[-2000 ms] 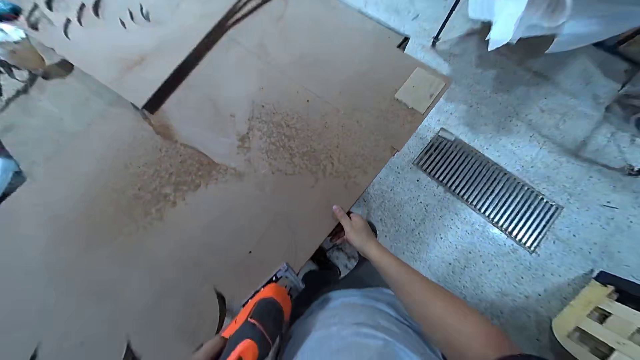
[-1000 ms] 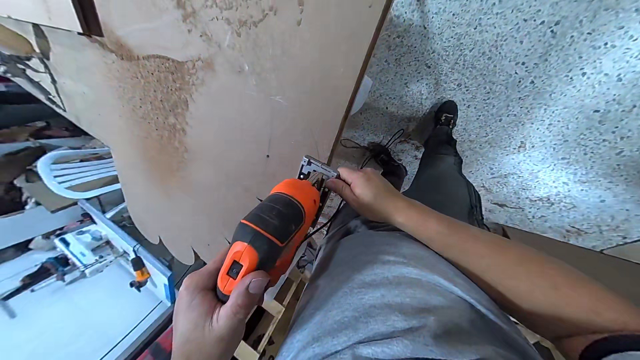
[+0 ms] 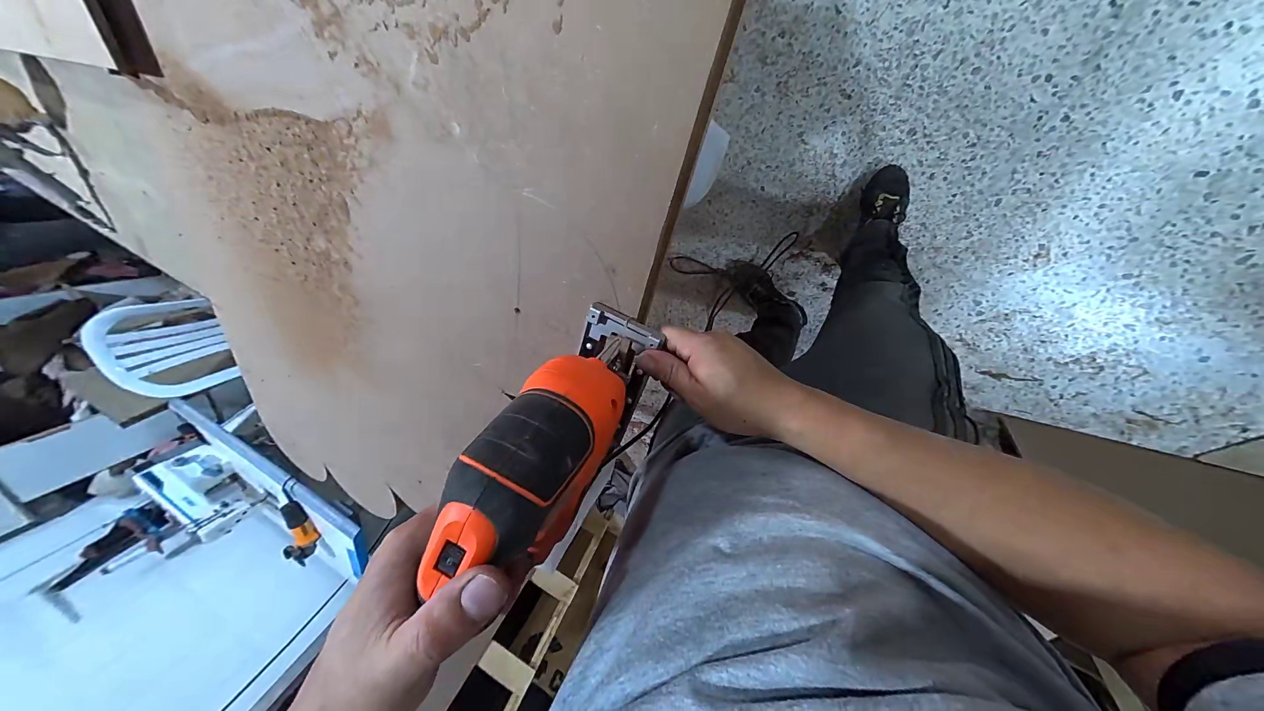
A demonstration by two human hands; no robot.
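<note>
An orange and black jigsaw (image 3: 523,444) lies along the near edge of a large thin wooden sheet (image 3: 474,227). My left hand (image 3: 425,592) is wrapped around the rear of its body, thumb on top. The jigsaw's metal base plate (image 3: 622,331) sits at the sheet's edge, close to the corner. My right hand (image 3: 716,375) holds the front of that plate between thumb and fingers. The blade is hidden. Brown rough patches (image 3: 286,188) mark the sheet, and its lower left edge has curved, pointed cuts.
A dark cord (image 3: 726,296) loops on the speckled floor (image 3: 1037,197) by my shoes (image 3: 885,194). At left are a white plastic chair (image 3: 158,346) and a white worktable (image 3: 178,602) with a yellow and black tool (image 3: 300,533). A wooden pallet (image 3: 543,612) lies below.
The view has swung strongly since two seconds ago. My right hand, then on the sheet's edge away from the jigsaw, is now at its base plate. Little differs from one second ago.
</note>
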